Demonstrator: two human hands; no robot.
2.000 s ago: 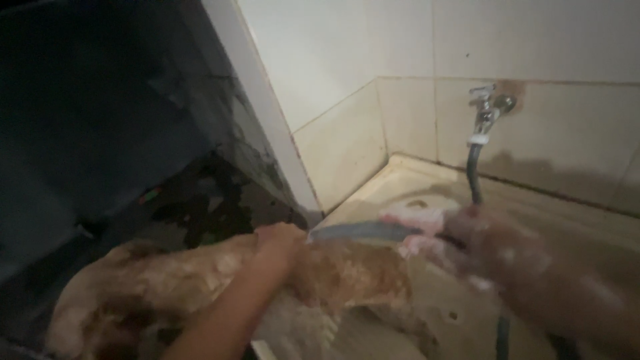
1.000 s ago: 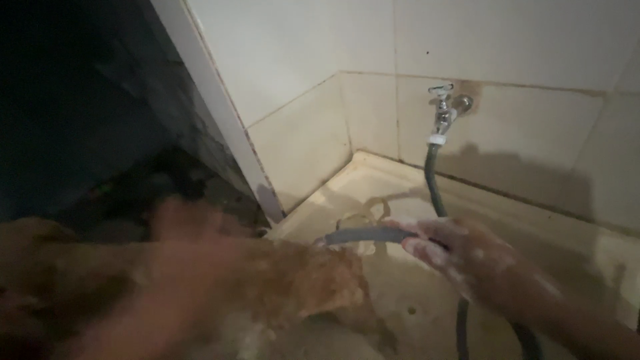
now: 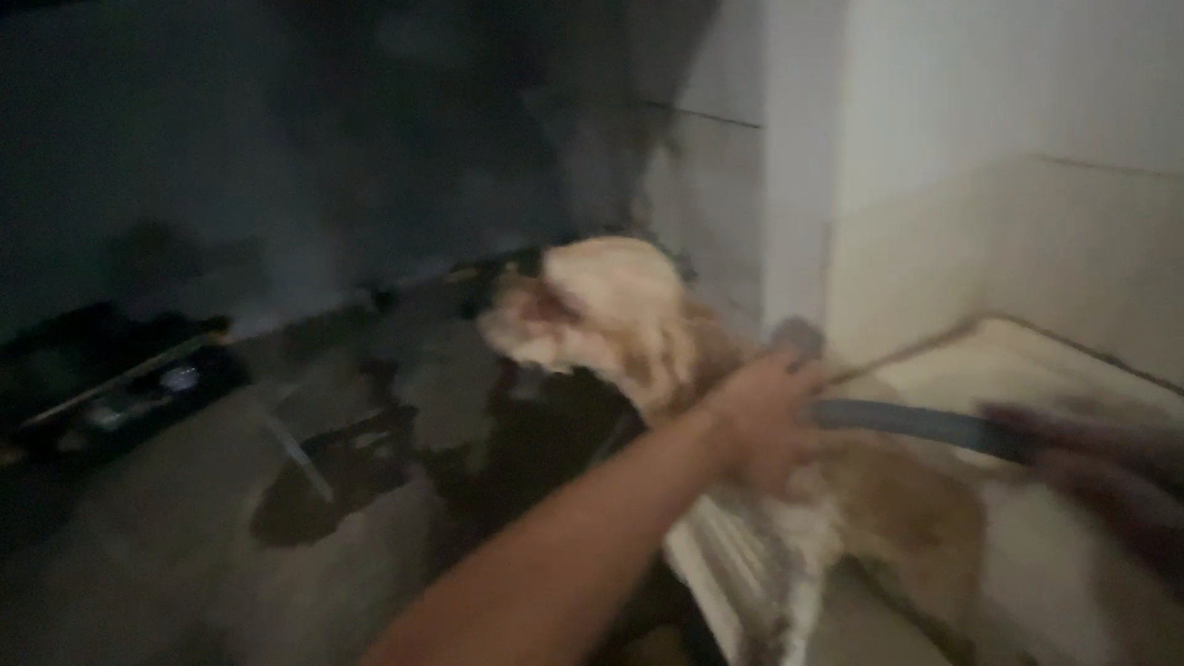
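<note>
A wet, light-brown dog (image 3: 888, 490) stands across a raised pale basin, its head turned toward the dark area on the left. My left hand (image 3: 768, 416) rests on its back near the shoulders, holding no object that I can see; motion blurs the fingers. At the right, my right hand (image 3: 1064, 453) is closed around a grey rubber hose (image 3: 916, 424). The hose's open end lies beside my left hand, just over the dog's back. Whether water flows from it cannot be told.
A low ledged basin (image 3: 1008, 356) meets the tiled wall (image 3: 925, 250) at right. A wall edge (image 3: 800, 185) stands behind the dog. On the left, the dark floor (image 3: 185, 555) has wet patches, and a dark object with a shiny part (image 3: 139, 398) lies there.
The view has swung left, so the tap is out of frame. The dog's head, facing left, now shows. My left hand, blurred over the dog a second ago, is on its back near the hose end.
</note>
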